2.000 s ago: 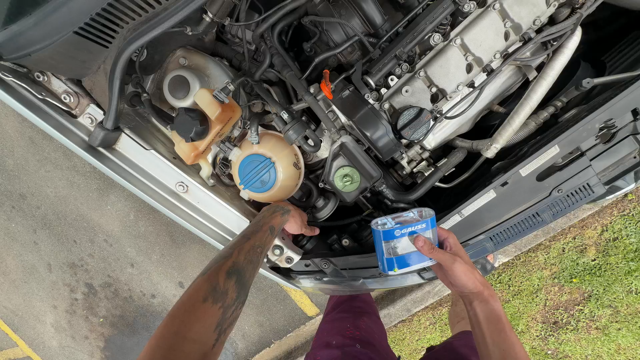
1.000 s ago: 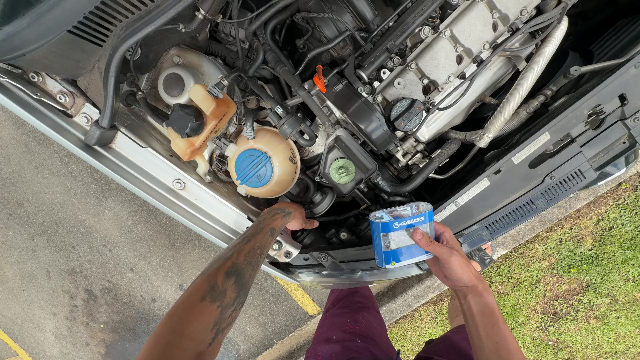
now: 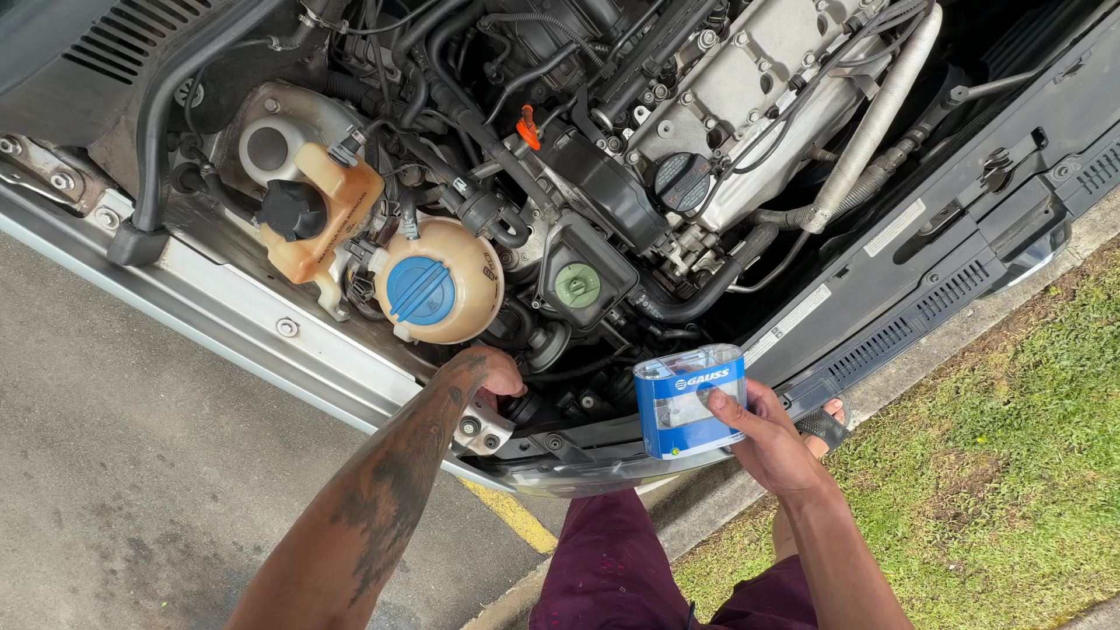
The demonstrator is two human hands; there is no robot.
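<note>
My right hand (image 3: pixel 766 429) grips a blue Gauss package (image 3: pixel 691 411) with clear windows, thumb across its front, above the car's front edge. My left hand (image 3: pixel 492 372) reaches down into the engine bay beside the headlight area, just below the coolant tank (image 3: pixel 477 280) with its blue cap (image 3: pixel 422 290). Its fingers are mostly hidden among dark parts, so whether they hold something cannot be told. A metal bracket (image 3: pixel 483 427) with bolts lies under that wrist.
Nearby are an orange-tan fluid reservoir (image 3: pixel 350 188) with a black cap, a green round cap (image 3: pixel 577 284), an orange dipstick handle (image 3: pixel 528 128), the black oil filler cap (image 3: pixel 682 182) and black hoses. The fender edge (image 3: pixel 289 328) runs along the left, the front crossmember (image 3: pixel 927 302) along the right.
</note>
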